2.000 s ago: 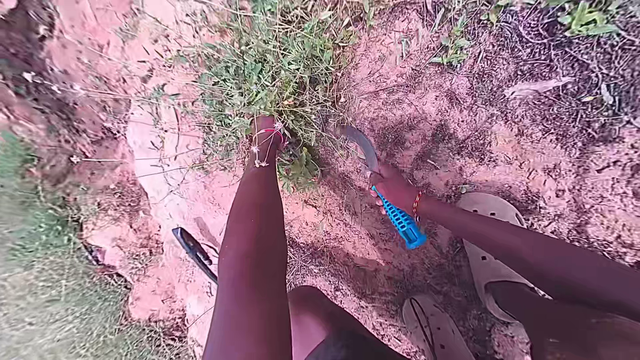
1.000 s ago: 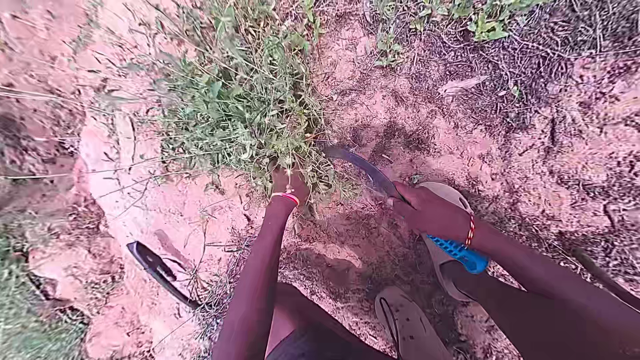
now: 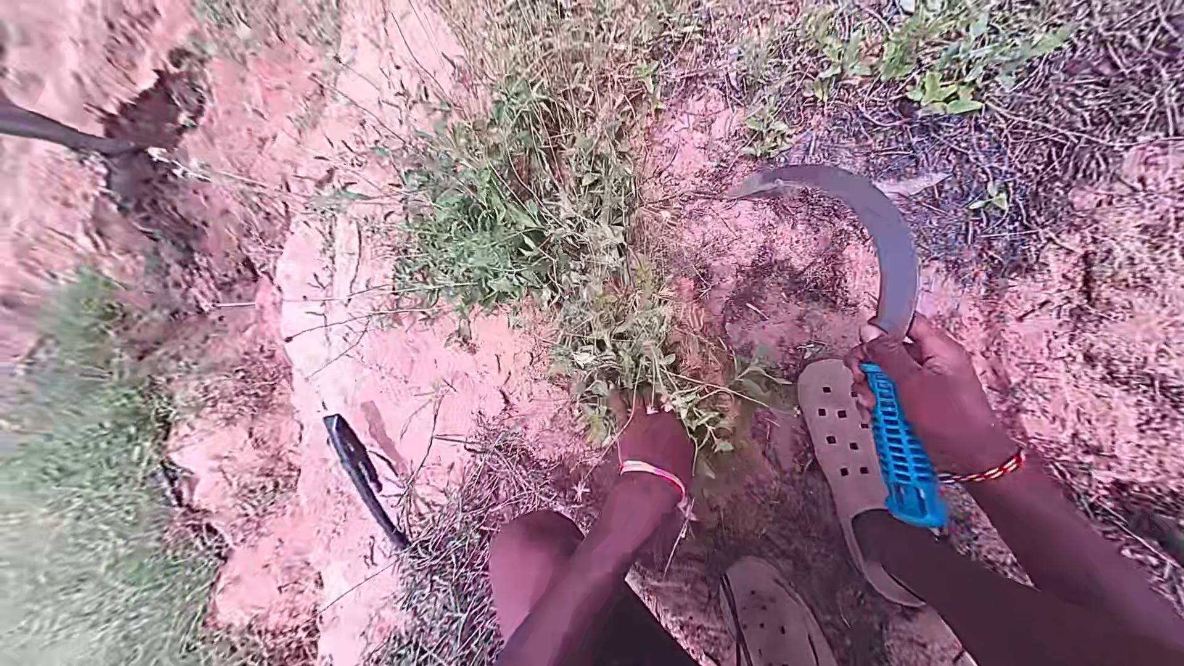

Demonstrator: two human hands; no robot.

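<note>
A sickle with a curved metal blade [image 3: 890, 236] and a blue plastic handle [image 3: 899, 449] is in my right hand [image 3: 943, 398], gripped where blade and handle meet. Its tip points left, above bare reddish soil and just right of the leafy green weeds [image 3: 518, 222]. My left hand [image 3: 657, 439] is at the lower end of the weeds, its fingers hidden among stems and leaves, closed around them as far as the view shows. A pink and white band circles that wrist; a red and yellow one is on the right wrist.
Beige perforated clogs [image 3: 837, 435] are on my feet near the right hand. A dark curved object [image 3: 363, 481] lies on pale rock at the left. Dry cut stalks [image 3: 462, 555] lie beside my knee. A dark stick [image 3: 65, 129] juts in at the upper left, above a grassy drop.
The sickle blade has come away from the weeds to their right, and more of it shows. My left hand has moved down toward my knee, with stems at its fingers.
</note>
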